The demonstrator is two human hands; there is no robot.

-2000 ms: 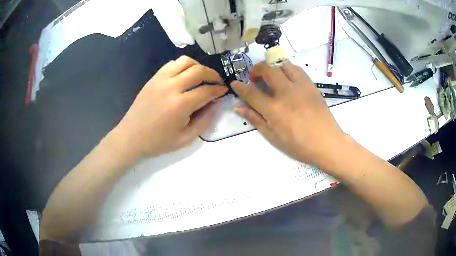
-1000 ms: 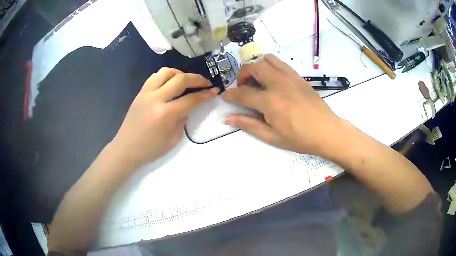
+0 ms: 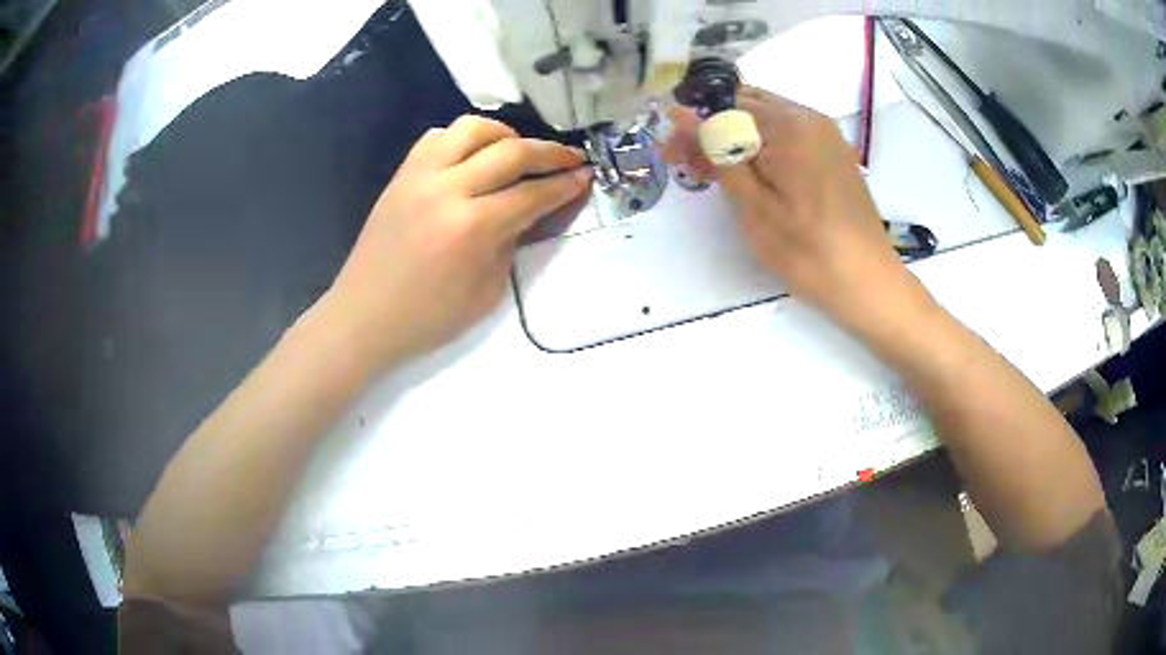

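A large dark garment panel [image 3: 243,256] lies on the left of the white table, its edge running to the presser foot [image 3: 625,160]. My left hand [image 3: 448,237] pinches the panel's edge just left of the foot. My right hand [image 3: 806,192] is at the right of the needle area, beside the cream knob [image 3: 730,137] of the sewing machine [image 3: 563,58]. Its fingertips are partly hidden and blurred behind the knob, so I cannot tell whether they hold anything.
Black thread snips [image 3: 910,238] show partly past my right wrist. A red and black pencil [image 3: 870,90], a wooden-handled tool [image 3: 1008,201] and a long dark-handled tool [image 3: 1023,147] lie to the right. Scraps [image 3: 1112,288] sit at the right edge. The table's front edge [image 3: 614,537] curves below.
My right hand has moved away from the front of the foot, up and right beside the knob. My left hand still pinches the panel, closer to the foot. The bed plate is more exposed.
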